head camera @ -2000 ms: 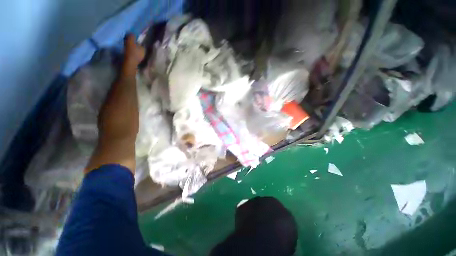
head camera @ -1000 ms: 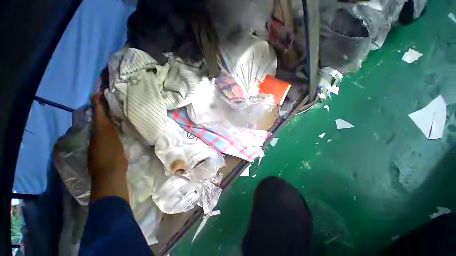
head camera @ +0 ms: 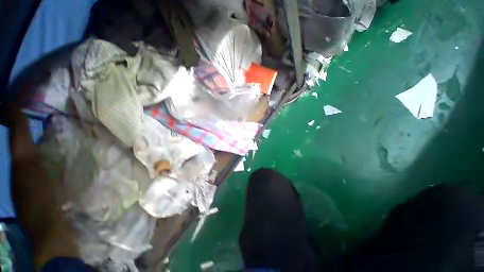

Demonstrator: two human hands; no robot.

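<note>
My left hand (head camera: 22,127) is at the far left, dark and blurred, at the edge of a heap of plastic-wrapped fabric bundles (head camera: 101,175). Its fingertips lie by a blue and reddish piece of cloth; whether they grip it cannot be told. Pale striped cloth (head camera: 118,98) lies on top of the heap. A checked cloth remnant (head camera: 196,133) in red, blue and white runs across to the shelf edge. A cardboard roll core (head camera: 162,167) shows inside a whitish wrapped roll. My right hand is not in view.
An orange-red item (head camera: 260,77) lies among clear bags by an upright metal leg (head camera: 293,42). The low shelf's edge (head camera: 225,172) borders the green floor (head camera: 350,154), with white scraps (head camera: 422,96). Pale blue cloth (head camera: 48,32) hangs upper left. Dark-clothed legs (head camera: 273,218) show below.
The view has shifted, so the heap sits further left and the bundles below my hand show more. My left hand has moved to the far left edge, and blue and reddish cloth now shows by its fingers.
</note>
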